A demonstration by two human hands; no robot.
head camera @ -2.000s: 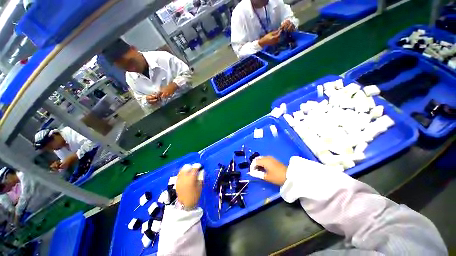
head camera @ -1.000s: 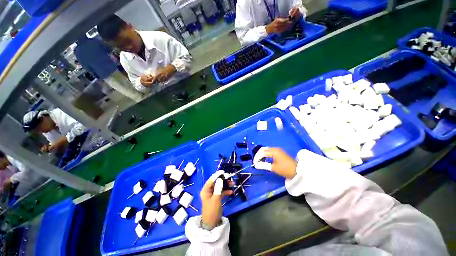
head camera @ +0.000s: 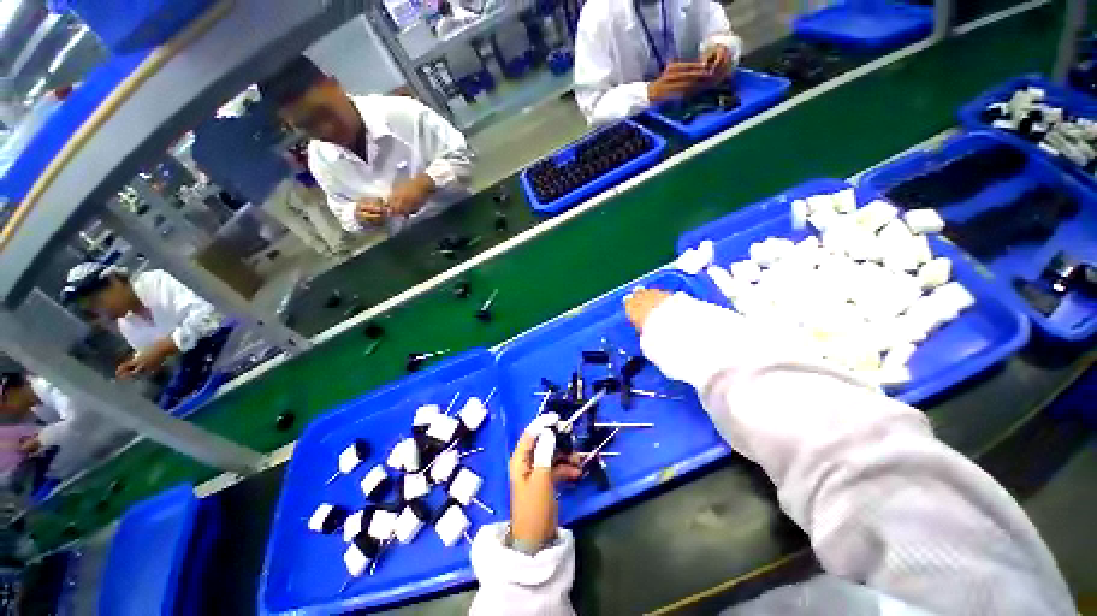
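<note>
My left hand [head camera: 534, 487] is over the near left part of the middle blue tray [head camera: 644, 463]. Its fingers are closed on a black part with a pale lead [head camera: 582, 413] pointing up and right. White shows at its fingertips; I cannot tell finger cot from cover. My right hand [head camera: 646, 306] is at the far edge of the middle tray, small, its fingertips and anything under them hidden. Loose black parts [head camera: 628, 368] lie between my hands. White covers [head camera: 842, 283] are heaped in the right tray [head camera: 992, 331]. Half-white, half-black joined pieces [head camera: 415, 485] lie in the left tray [head camera: 283, 560].
A green conveyor [head camera: 409, 319] with scattered black parts runs beyond the trays. People in white coats [head camera: 415, 144] sit across it. A tray of dark parts [head camera: 1059, 223] is at the far right. A grey frame [head camera: 156, 379] crosses the left.
My right hand has moved from beside my left hand to the far edge of the middle tray, over where two loose white covers lay. My left hand stays over the black parts, still holding the part.
</note>
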